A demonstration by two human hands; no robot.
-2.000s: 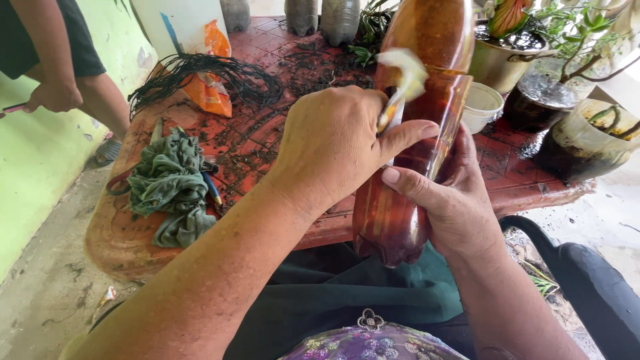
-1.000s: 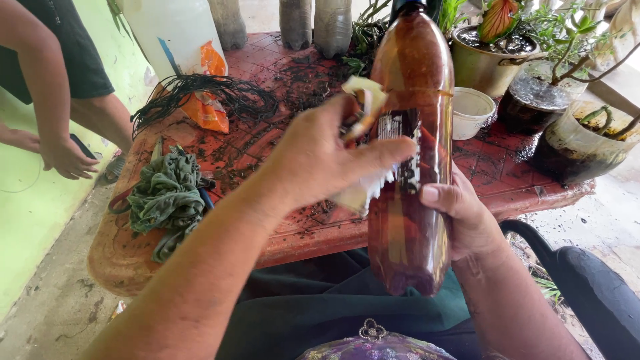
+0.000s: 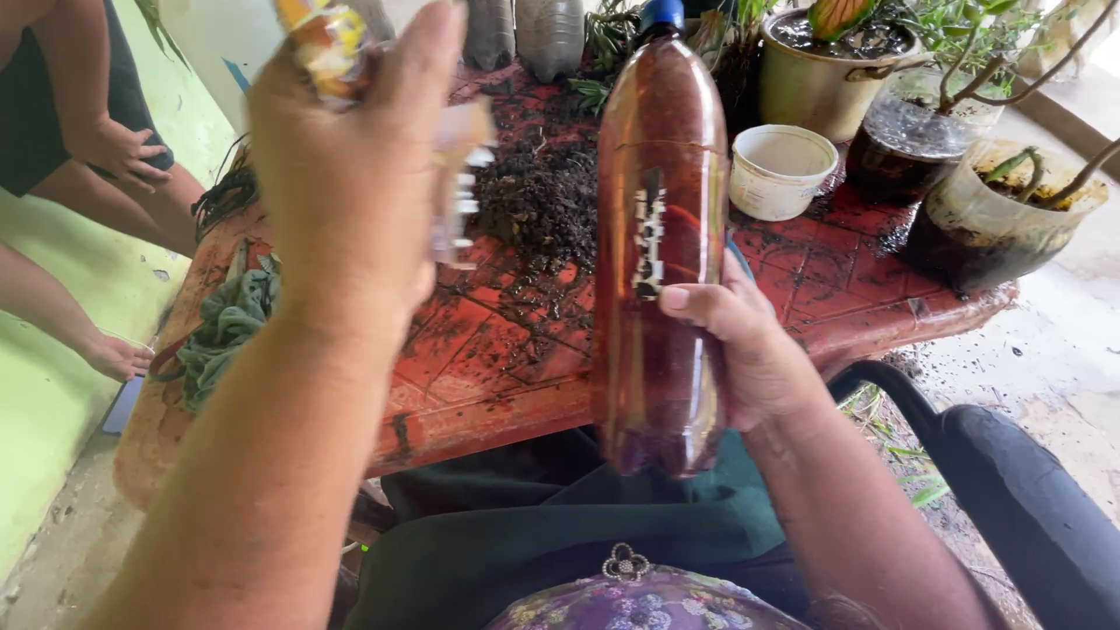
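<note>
My right hand grips a brown plastic bottle near its lower side, thumb in front. The bottle stands upright in the air before the table's near edge and has a blue cap. A ragged strip of label residue remains on its wall. Raised to the left of the bottle and blurred, my left hand holds a crumpled, torn label, with a yellow and white part showing above the fingers. The label and bottle are apart.
Loose soil lies on the red table. A white tub, a metal pot and cut plastic planters stand right. A green cloth lies left. Another person's hand is at far left; a black chair arm is near right.
My left hand has moved up and away from the bottle with the label, which was against the bottle one second ago. The residue strip is now uncovered. My right hand still holds the bottle.
</note>
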